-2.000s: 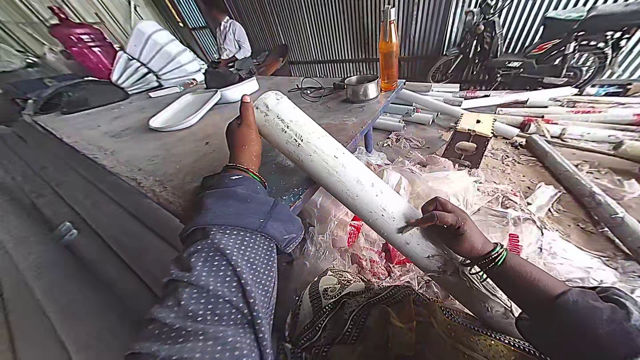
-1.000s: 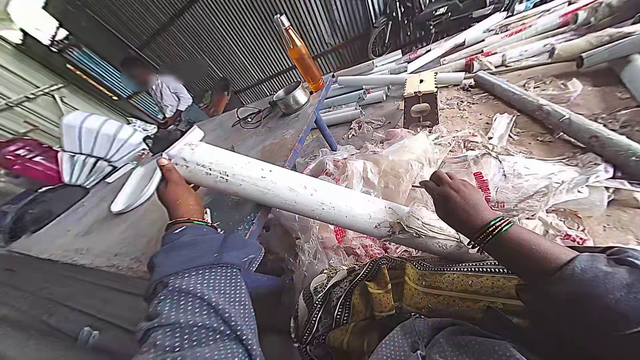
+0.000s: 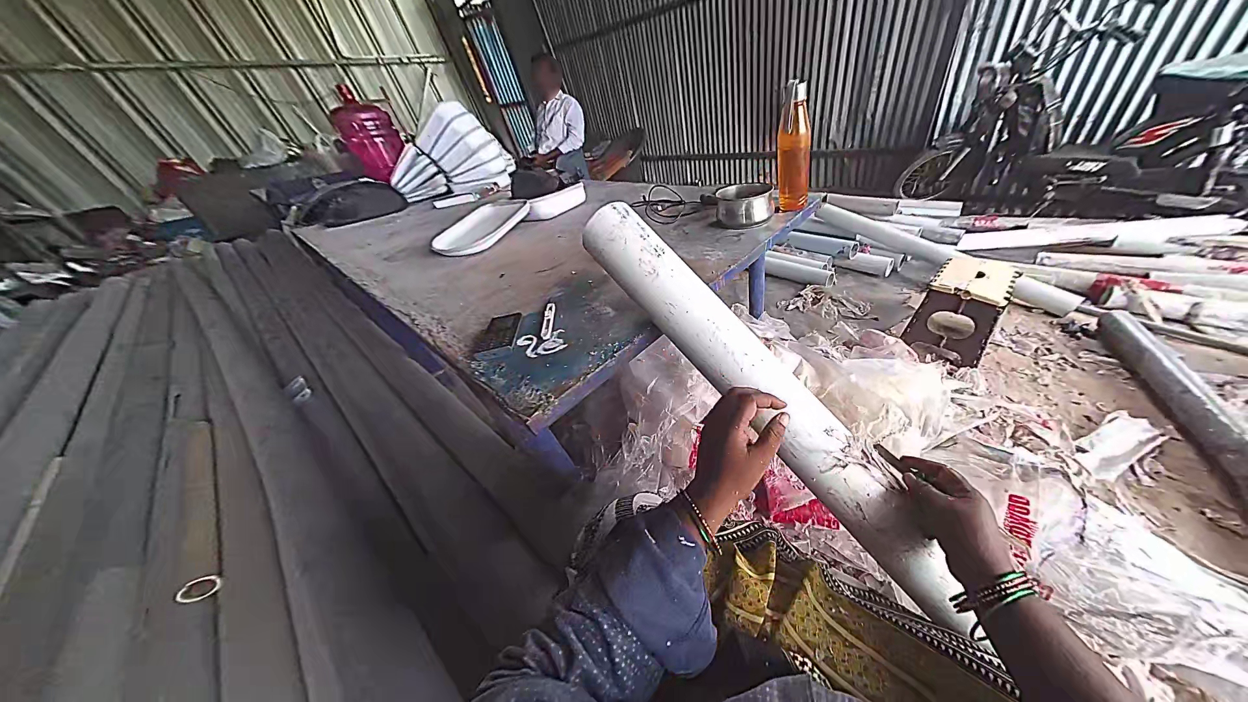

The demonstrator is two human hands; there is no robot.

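A long white tube (image 3: 721, 341), scuffed and marked, slants from the middle of the view down to the lower right across my lap. My left hand (image 3: 736, 448) lies against its near side about halfway along, thumb and fingers bent at the surface; whether it grips the tube is unclear. My right hand (image 3: 951, 507) is at the tube's far side lower down, its fingers closed on a small, thin dark tool (image 3: 889, 458) whose tip touches the scuffed surface. The tool's kind cannot be told.
A worn table (image 3: 575, 283) holds white trays (image 3: 480, 228), a metal pot (image 3: 744, 206), an orange bottle (image 3: 794, 146) and a phone (image 3: 497, 332). Crumpled plastic film (image 3: 877, 390), a wooden box (image 3: 960, 312) and more tubes (image 3: 1180, 390) lie right. A person (image 3: 559, 122) sits behind.
My left hand has moved from the tube's upper end down to its middle. The tube slants more steeply than one second ago. The view has swung noticeably.
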